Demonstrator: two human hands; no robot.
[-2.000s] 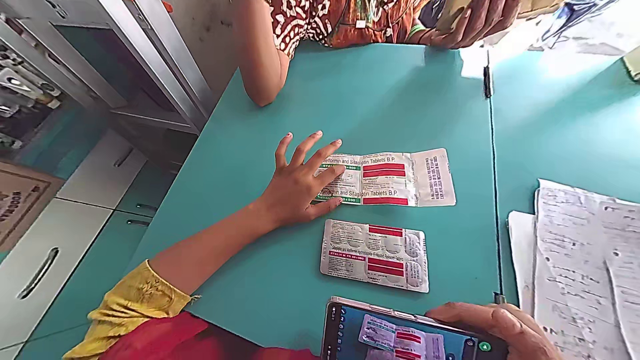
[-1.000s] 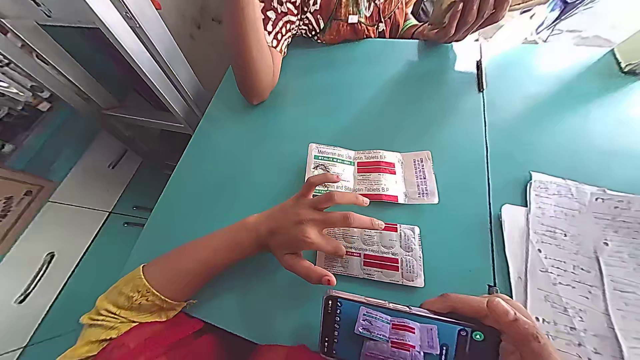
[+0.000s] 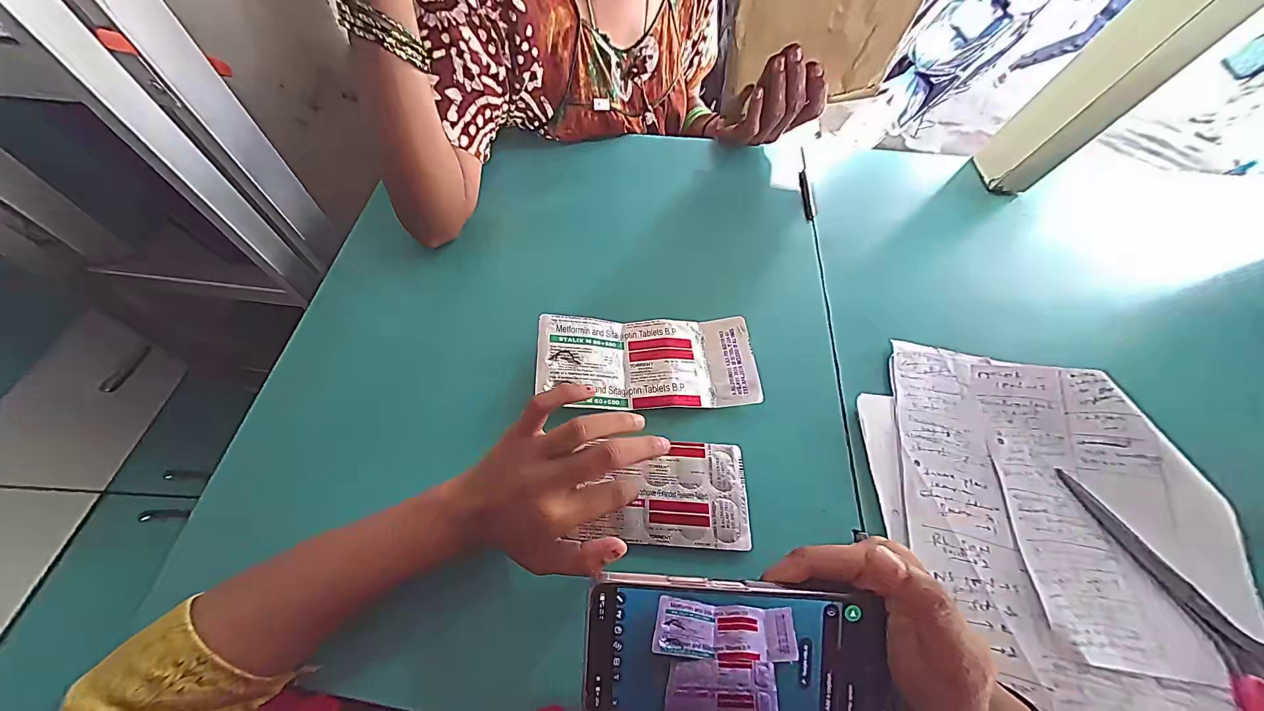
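Observation:
Two foil blister packs of tablets lie on the teal table. My left hand point(image 3: 568, 484) is over the left part of the nearer blister pack point(image 3: 691, 509), fingers spread, with one fingertip at the lower edge of the farther blister pack point(image 3: 652, 360). That farther pack is creased into panels and bears green and red bands. At the bottom, my right hand point(image 3: 918, 617) holds a smartphone point(image 3: 731, 642) sideways at its right end. Both packs show on the phone's screen.
Handwritten papers point(image 3: 948, 444) lie at the right, with scissors point(image 3: 1136, 553) on top. Across the table point(image 3: 444, 365) sits a person, an elbow point(image 3: 434, 212) resting on it. A pen point(image 3: 807, 193) lies on the seam near the far edge. A post point(image 3: 1106, 89) stands at the back right.
My left hand was on the farther blister pack, then moved nearer, over the closer one. The scissors now show on the papers. My right hand still holds the phone.

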